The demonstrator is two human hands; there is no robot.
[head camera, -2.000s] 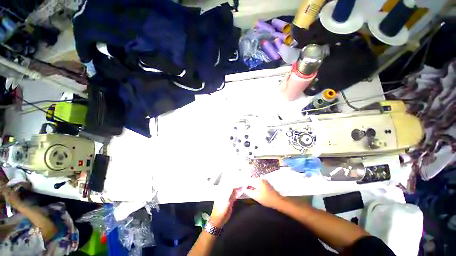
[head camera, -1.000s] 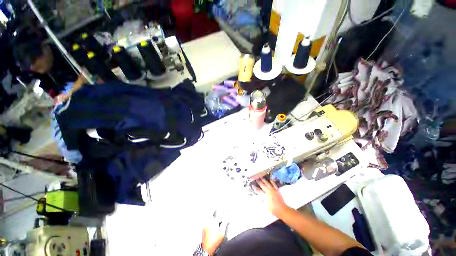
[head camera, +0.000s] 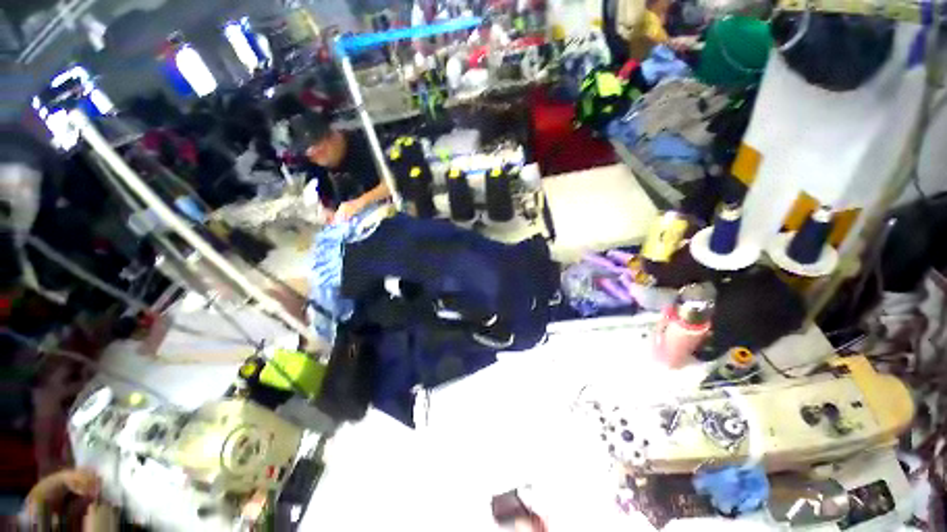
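Observation:
A small dark brown piece [head camera: 509,507] shows at the bottom edge of the glaring white table [head camera: 436,473]. A reddish patch beside it may be a fingertip, perhaps of my left hand, but blur and glare hide any grip. My right hand is not in view. The cream sewing machine head [head camera: 768,421] lies along the right of the table. A light blue cloth scrap [head camera: 732,486] is bunched against its near side. Navy garments with white piping [head camera: 447,286] are heaped at the table's back left.
A pink flask [head camera: 682,330] and a small orange-topped spool [head camera: 740,360] stand behind the machine head. Navy cones [head camera: 724,231] stand on white discs farther back. Another machine [head camera: 244,447] is at the left. A person [head camera: 337,166] sits beyond the garments; another person's arm shows bottom left.
The view has swung up and left, so the table sits lower in the picture. My right hand, earlier beside the machine head, has left the picture. My left hand is no longer clearly visible.

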